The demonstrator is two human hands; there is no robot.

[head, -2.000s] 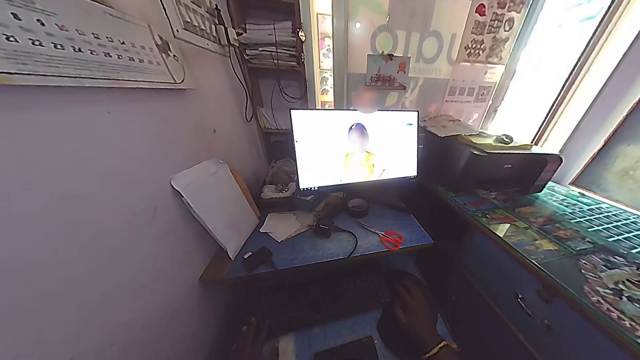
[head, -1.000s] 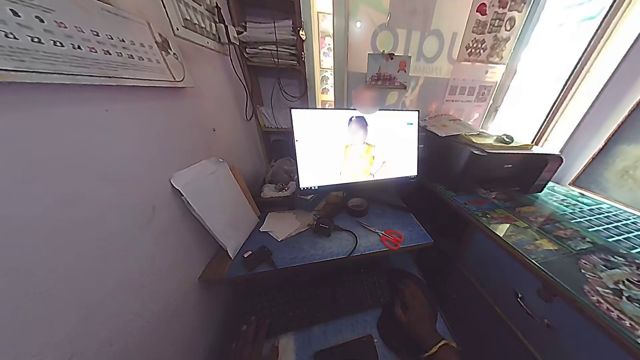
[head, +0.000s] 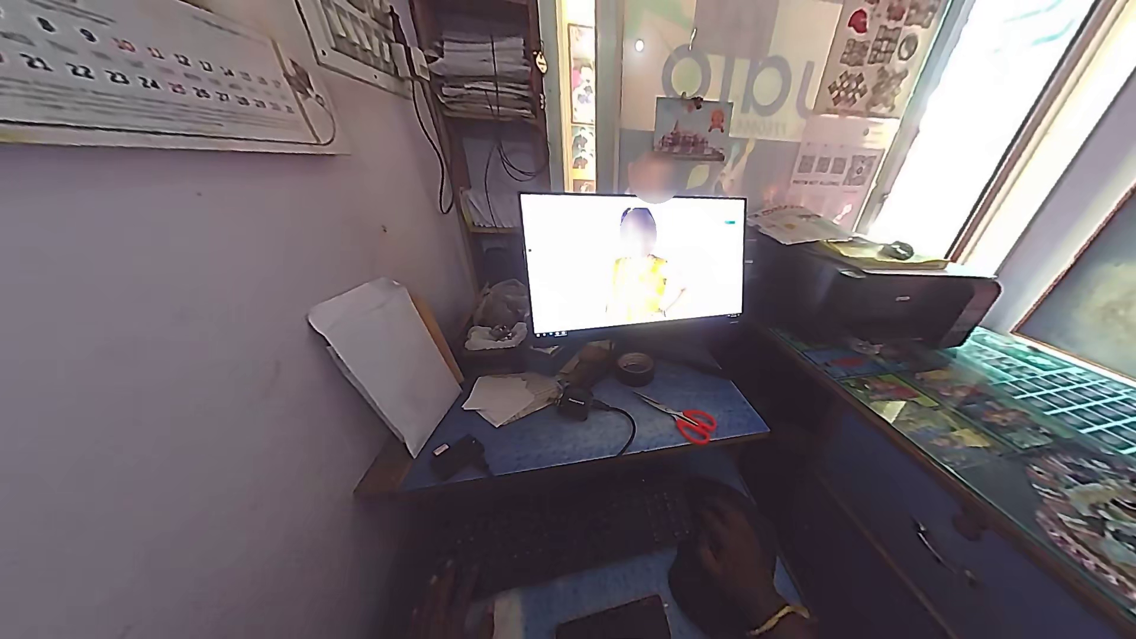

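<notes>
In the dim lower part of the view, my right hand rests palm down over a dark mouse pad; a mouse beneath it cannot be made out. A yellow bangle circles that wrist. My left hand lies at the near left end of a black keyboard, mostly in shadow. Below the keyboard is a dark flat object. A lit monitor shows a picture of a person in yellow on white. Red-handled scissors lie on the blue desk top above the keyboard.
Also on the desk are a roll of tape, a black device with a cable, papers and a small black adapter. A white envelope leans at left. To the right, a black printer stands on a glass-topped counter.
On the monitor, the pictured person has shifted slightly between frames. My right hand has stayed over the mouse pad, with at most a slight shift.
</notes>
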